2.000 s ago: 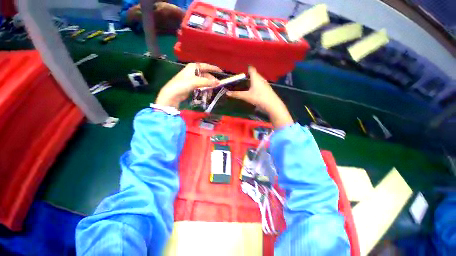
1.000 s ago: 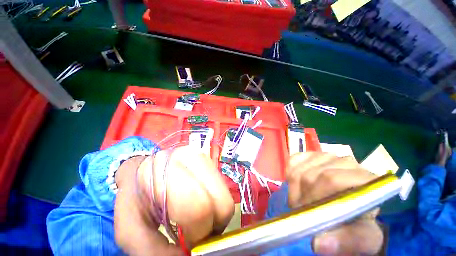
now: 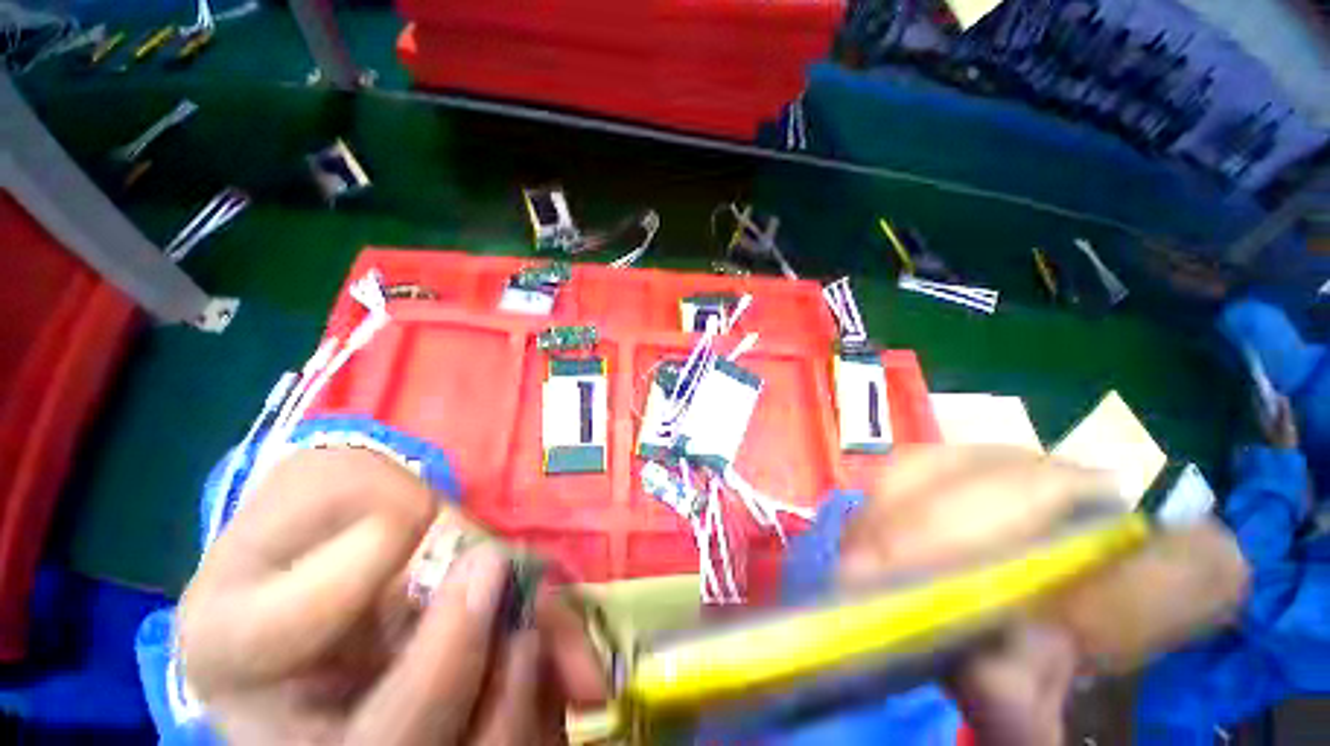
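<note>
A pouch cell [image 3: 875, 619] with a yellow side edge is held up close to the camera, edge-on and blurred. My right hand [image 3: 1043, 583] grips its right part. My left hand [image 3: 379, 598] pinches a small part with white wires [image 3: 277, 408] at the cell's left end; the fingers hide most of that part. Below lies the red compartment tray [image 3: 452, 382] with a pouch cell [image 3: 575, 415] on the left, cells with white wires [image 3: 708, 415] in the middle and another cell [image 3: 864, 401] at the right. A small green circuit board [image 3: 569, 338] lies above the left cell.
Stacked red trays [image 3: 613, 66] stand behind the green conveyor [image 3: 438, 161], which carries spaced packs. A grey post [image 3: 102, 190] and red trays [image 3: 51, 423] are at left. Pale sheets [image 3: 1111, 445] lie at right, near another person's blue sleeve [image 3: 1269, 510].
My left hand has moved left and turned, now showing its fingers pinching a small part. White wires now trail up at the left. The held cell shows more of its yellow edge.
</note>
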